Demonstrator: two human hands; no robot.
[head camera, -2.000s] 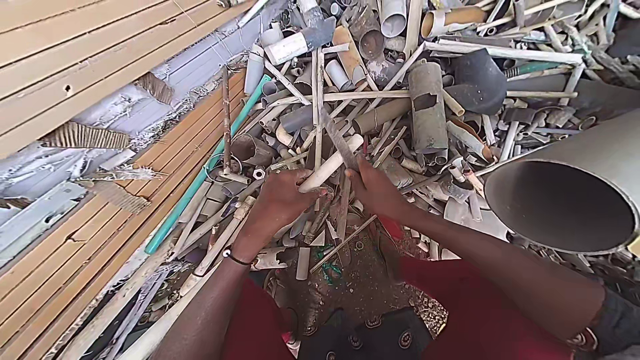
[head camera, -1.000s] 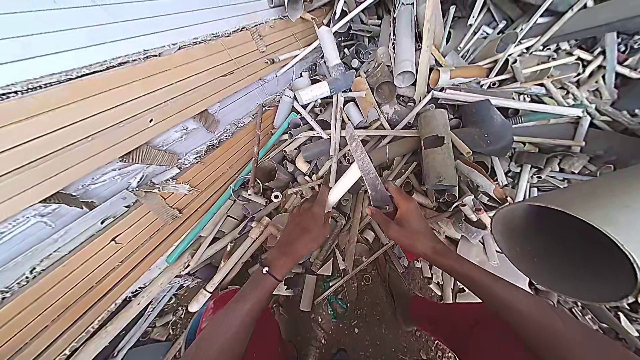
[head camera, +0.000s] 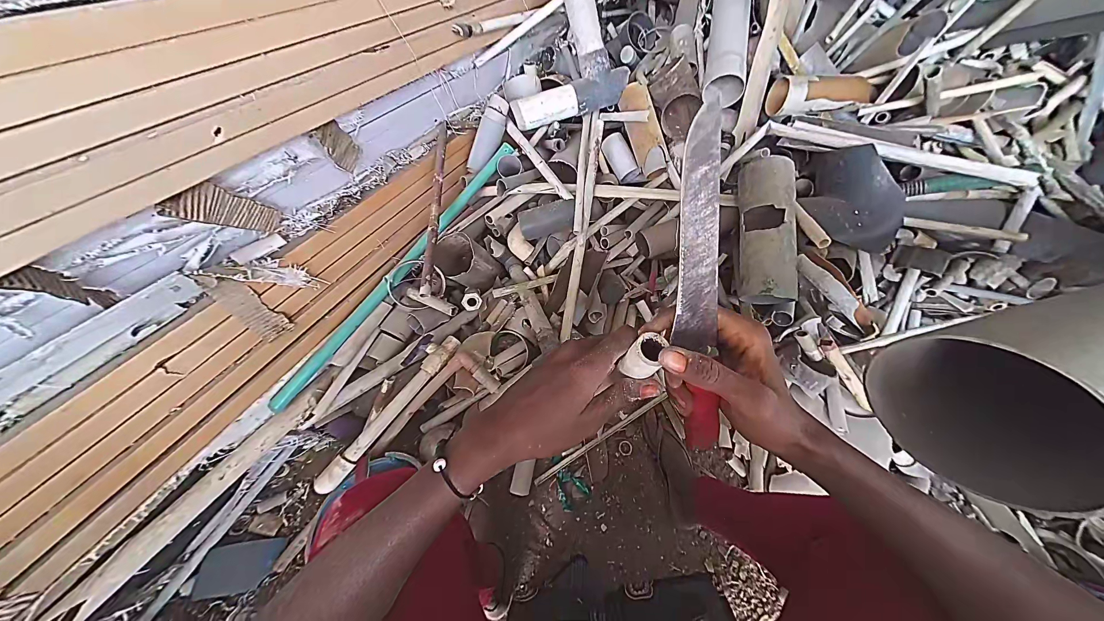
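In my left hand (head camera: 561, 388) is a whitish plastic pipe (head camera: 642, 357), its open end turned up toward me; the rest of it is hidden by my fingers. My right hand (head camera: 742, 371) grips the red handle (head camera: 703, 418) of a large knife with a worn, stained blade (head camera: 700, 216). The blade points up and away, just right of the pipe. My right thumb touches the pipe's rim, and the two hands meet there.
A heap of scrap plastic pipes (head camera: 768, 228) spreads beyond my hands. On the left lie long tan slatted panels (head camera: 216, 78) and a green pipe (head camera: 345, 345). A wide grey pipe (head camera: 1026, 345) opens toward me at the right. Below is bare soil (head camera: 595, 543).
The white pipe, seen from its side before, now shows its open end. The knife blade, slanted up-left across the pipe earlier, now stands nearly upright. My hands have come together.
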